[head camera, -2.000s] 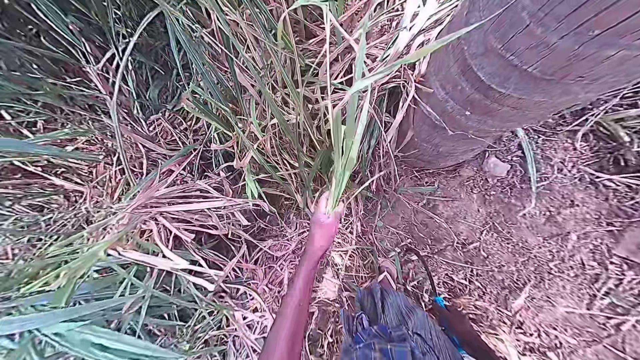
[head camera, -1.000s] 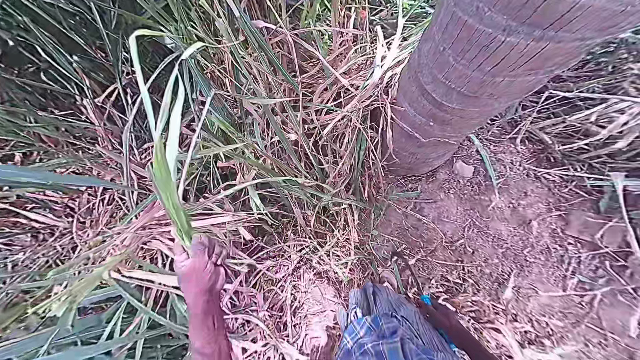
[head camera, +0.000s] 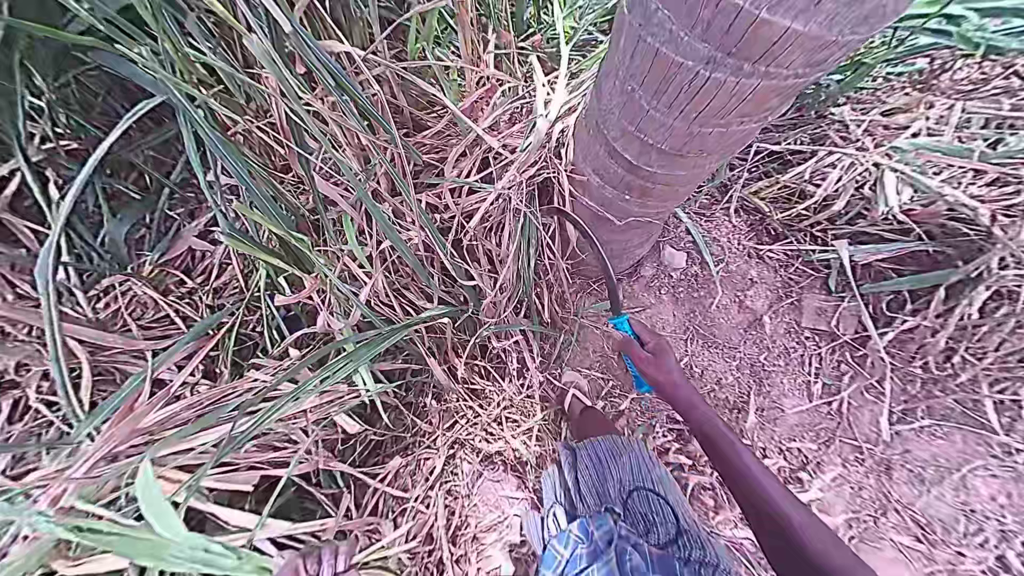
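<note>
My right hand (head camera: 652, 356) is closed around the blue handle of a sickle (head camera: 592, 248). The curved dark blade points up and left, its tip at the dry grass beside the tree trunk. At the bottom edge, partly cut off, my left hand (head camera: 320, 558) is near cut green grass blades (head camera: 152, 540); whether its fingers grip them cannot be made out. A clump of long green and dry grass (head camera: 384, 192) stands in front of me, left of the trunk.
A thick ringed palm trunk (head camera: 680, 120) rises at the upper right. A small stone (head camera: 674, 257) lies at its base. Dry grass litter (head camera: 944, 208) covers the ground at right. My foot (head camera: 578, 392) is below the clump.
My left hand has moved from the clump to the left, then down to the bottom edge. The sickle, low beside my clothing earlier, is now raised forward near the trunk.
</note>
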